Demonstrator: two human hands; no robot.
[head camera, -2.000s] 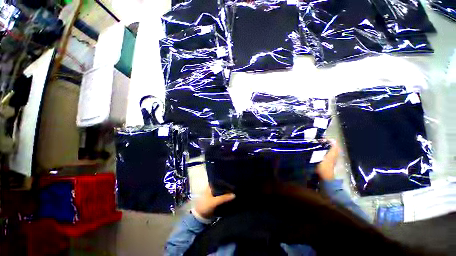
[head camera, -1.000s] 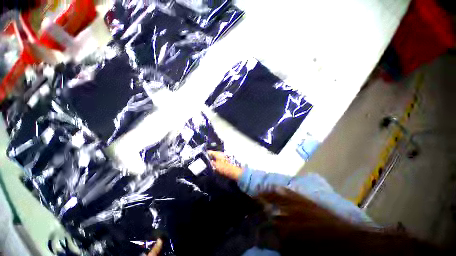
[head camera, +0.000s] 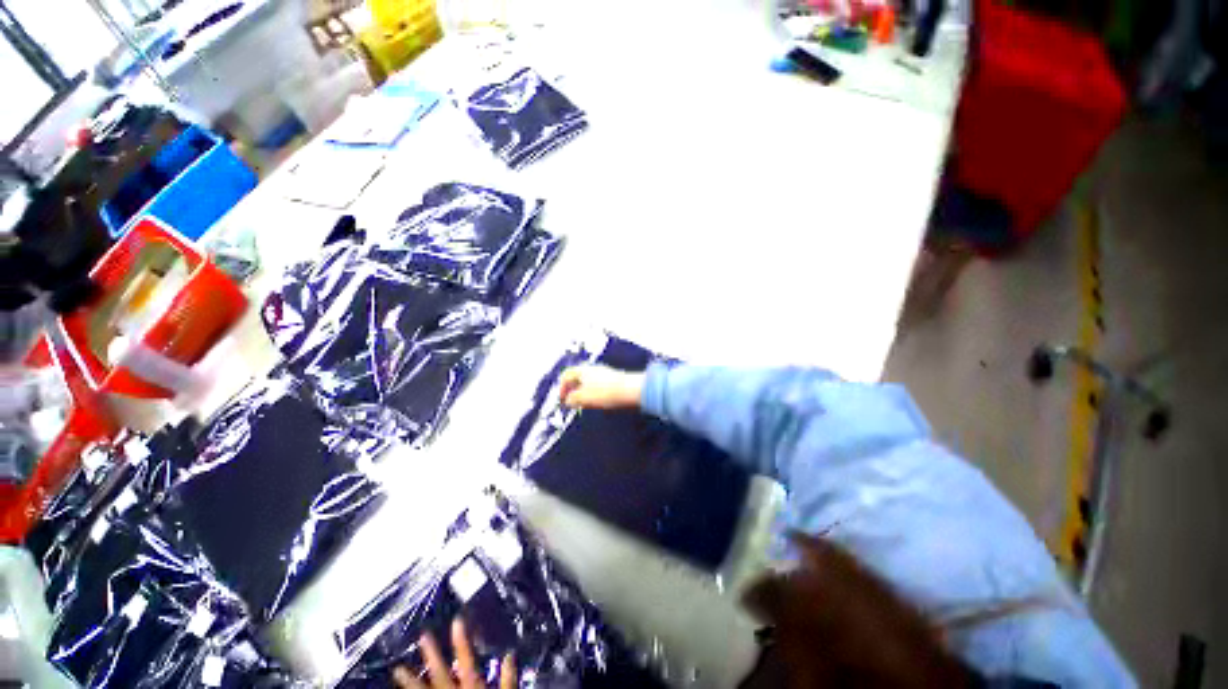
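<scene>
A single dark bagged garment (head camera: 646, 471) lies on the white table in front of me. My right hand (head camera: 602, 389) is on its upper part, fingers close together over the film; whether they pinch it is unclear. My left hand (head camera: 458, 662) is cut off by the bottom edge, fingers spread over a stack of bagged garments (head camera: 539, 606) with small white labels (head camera: 467, 579). More bagged garments (head camera: 269, 498) lie overlapping on the left, with another pile (head camera: 404, 316) beyond them.
A small garment stack (head camera: 525, 115) lies farther up the white table (head camera: 754, 242). Red baskets (head camera: 202, 316) and a blue bin (head camera: 216, 195) stand at the left. A phone (head camera: 813, 63) lies near clutter at the far end. A large red crate (head camera: 1037, 121) stands beyond the right edge.
The view has swung toward the table's far end. My right hand has moved from the near stack onto the separate bagged garment. My left hand's fingers now show spread on the near stack.
</scene>
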